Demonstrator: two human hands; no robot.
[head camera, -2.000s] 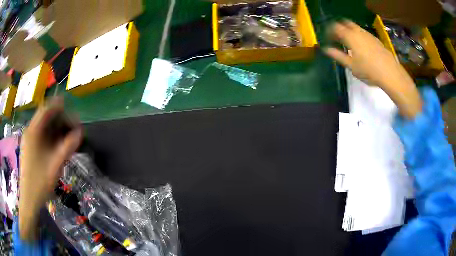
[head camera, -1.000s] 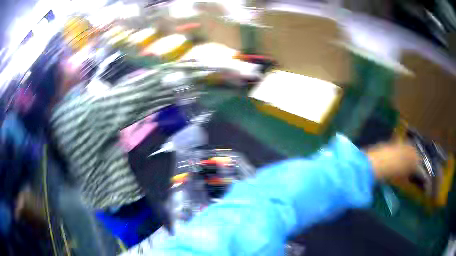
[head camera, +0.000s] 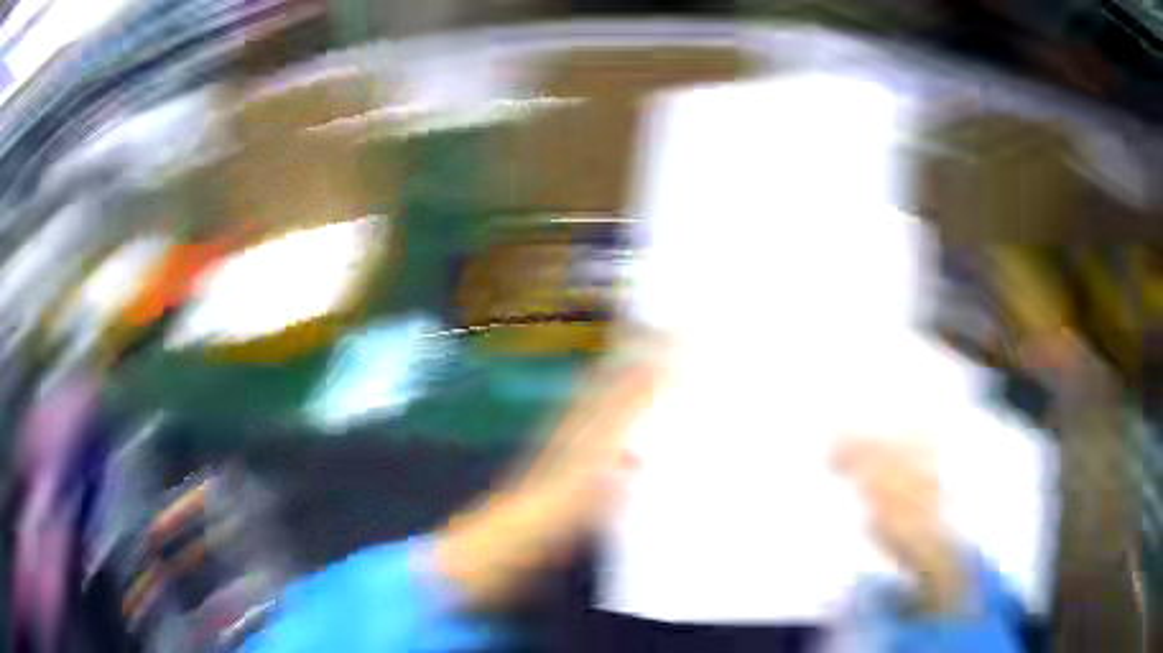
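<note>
A large white card (head camera: 765, 255), likely a flat box insert, stands up in front of me, blurred and overexposed. My left hand (head camera: 593, 440) is at its left edge, with the fingers partly hidden by the card. My right hand (head camera: 899, 504) is on its lower right part. More white card (head camera: 1008, 472) shows to the right of it. Behind the held card, a yellow box (head camera: 523, 287) with its brown lid up is partly covered.
A yellow box with a white top (head camera: 281, 287) stands at the left on the green belt (head camera: 434, 191). A pale blue piece (head camera: 376, 370) lies in front of it. Bagged cables (head camera: 185, 542) lie at lower left on the black bench. More yellow shows at far right.
The view has swung back to the right. My left hand has left the box and is now at the white card, which is raised. My right hand is back in view, on the card.
</note>
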